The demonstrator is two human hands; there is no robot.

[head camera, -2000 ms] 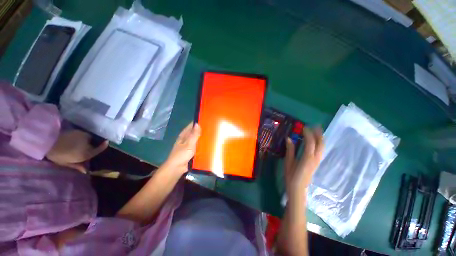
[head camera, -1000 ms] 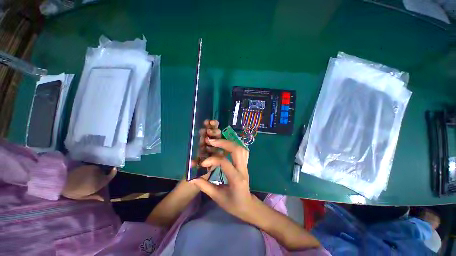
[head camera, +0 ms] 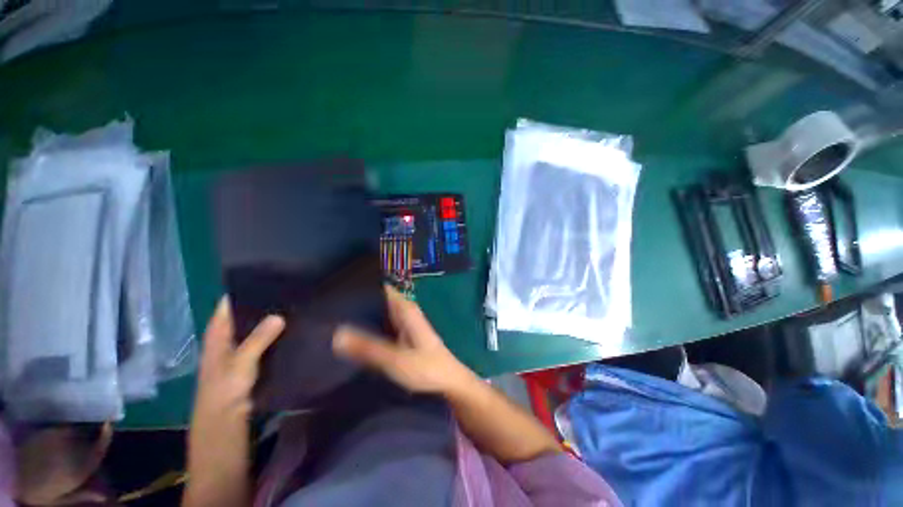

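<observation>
The LCD panel (head camera: pixel 302 233) faces me with a dark, unlit surface, blurred, above the mat's front edge. My left hand (head camera: pixel 233 361) grips its lower left side, thumb on the face. My right hand (head camera: pixel 411 347) holds its lower right side, thumb over the face. The black tester box (head camera: pixel 426 233) lies just right of the panel, partly covered by it, with red and blue buttons, a small red light and coloured wires running toward my right hand. The panel's flex cable and the green board are not clearly visible.
Stacked translucent bags with a panel (head camera: pixel 59 287) lie left. Another bag stack (head camera: pixel 569 238) lies right, a thin pale stick (head camera: pixel 491 322) beside it. Black frames (head camera: pixel 733 248) and a white tape roll (head camera: pixel 817 153) are far right. People in pink and blue smocks sit either side.
The panel showed red, then was turned edge-on; now its face is dark and toward me. My right hand moved from the tester to the green board, then to the panel's side. The view shifted right.
</observation>
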